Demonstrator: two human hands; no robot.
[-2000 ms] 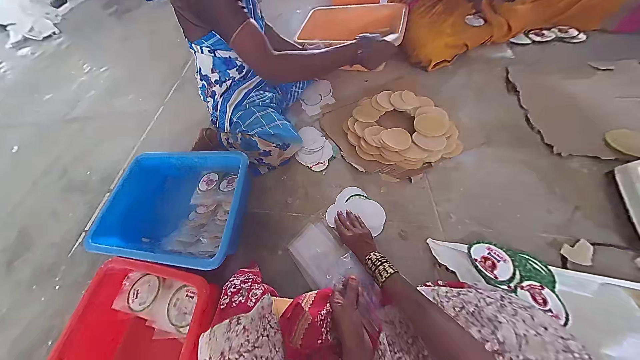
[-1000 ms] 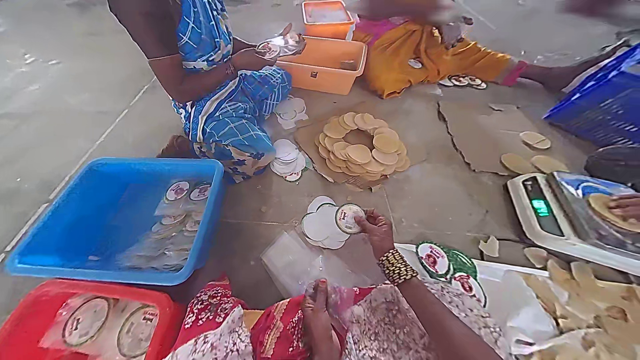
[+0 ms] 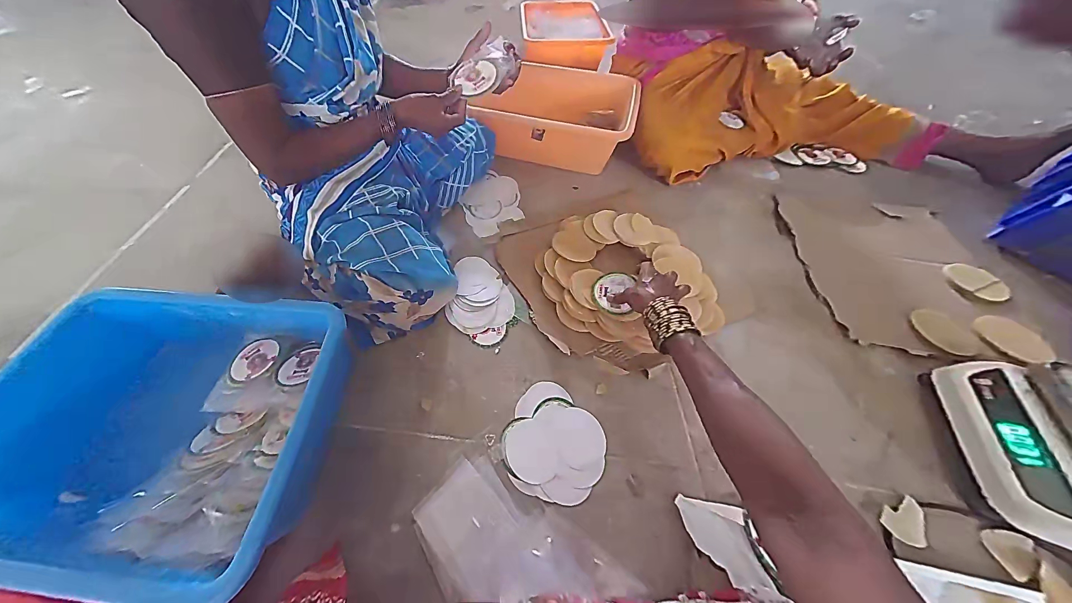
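Observation:
My right hand (image 3: 657, 293), with bangles at its wrist, reaches onto a ring of thin round tan discs (image 3: 574, 243) laid on cardboard. Its fingers hold a round printed label (image 3: 614, 292) over the discs at the ring's near left. Nearer to me lies a pile of round labels (image 3: 557, 444), mostly white side up, and below it clear plastic bags (image 3: 494, 528). My left hand is out of view. At the left stands a blue plastic tub (image 3: 331, 368) holding clear packets with round labels (image 3: 255, 360).
A person in blue patterned cloth holds a labelled packet (image 3: 477, 77) beside an orange bin (image 3: 553, 138). Another person sits behind in orange cloth. More white labels (image 3: 481, 293) lie by the first person's knee. At right are a cardboard sheet (image 3: 863, 268) with discs and a digital scale (image 3: 988, 452).
My right hand has moved forward from the label pile to the ring of discs, carrying a printed label. My left hand, earlier by the plastic bags, has left the view.

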